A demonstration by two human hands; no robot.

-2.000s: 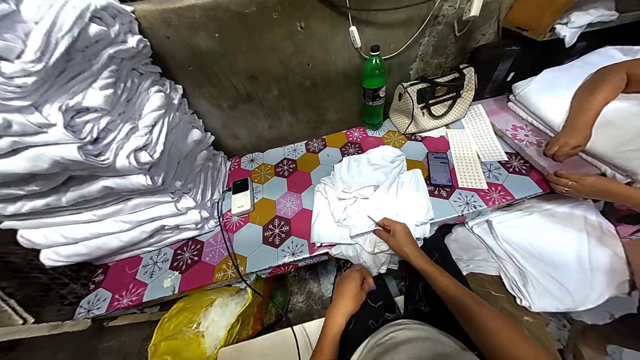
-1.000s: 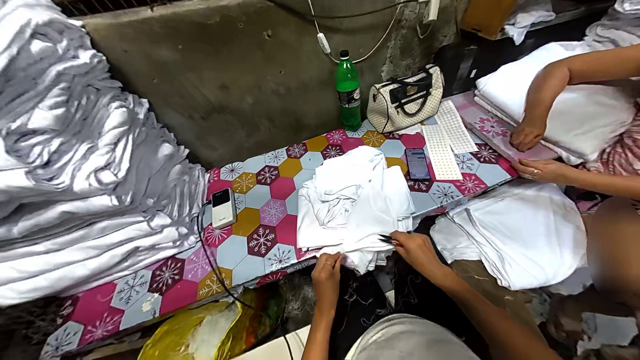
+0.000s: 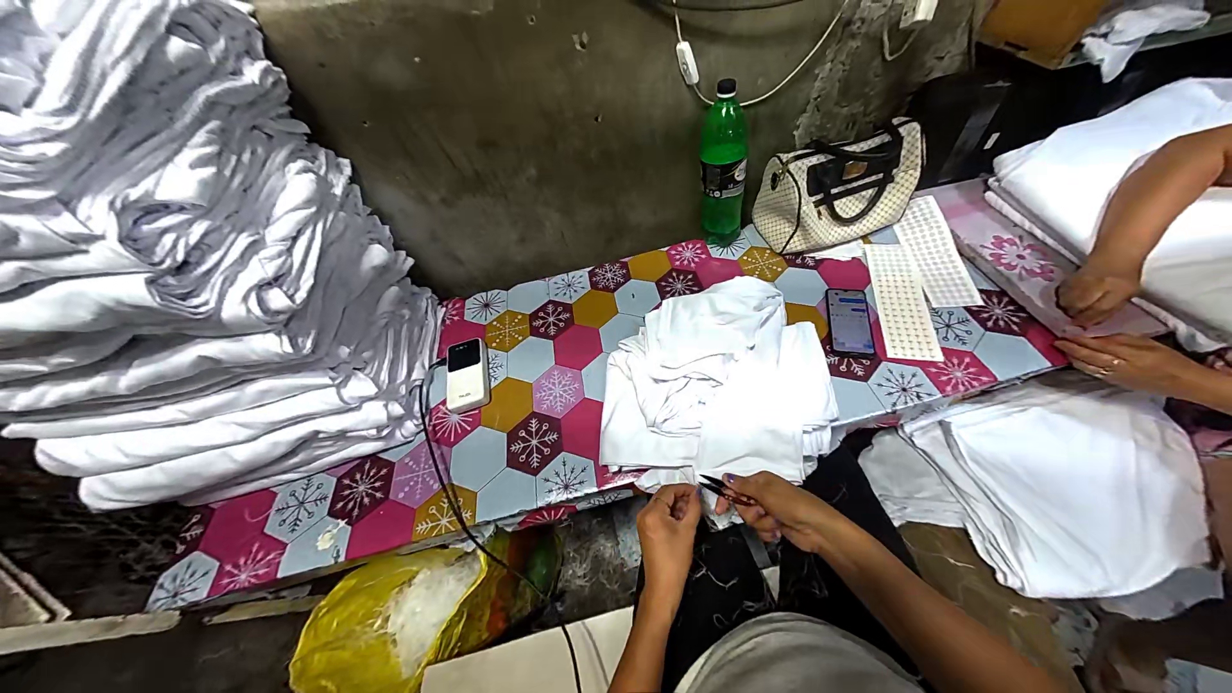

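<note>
A loose pile of white fabric pieces [image 3: 722, 375] lies on the patterned table cover, its lower edge hanging over the front. My left hand [image 3: 671, 515] pinches the hanging edge of the white fabric between thumb and fingers. Close on its right, my right hand [image 3: 770, 507] holds small dark thread snips [image 3: 727, 491], the tips pointing left at the fabric edge by my left fingertips. Whether the blades are apart cannot be told.
A tall stack of white cloth [image 3: 192, 289] stands left, a white power bank [image 3: 468, 375] with a cable beside it. Behind are a phone [image 3: 850, 322], sticker sheets [image 3: 903, 303], a green bottle [image 3: 724, 164] and a handbag [image 3: 837, 188]. A co-worker's hands [image 3: 1107, 327] are at right.
My left hand has risen from below the table edge to the fabric's hanging edge. My right hand, with the snips, has moved down from the fabric pile to beside it.
</note>
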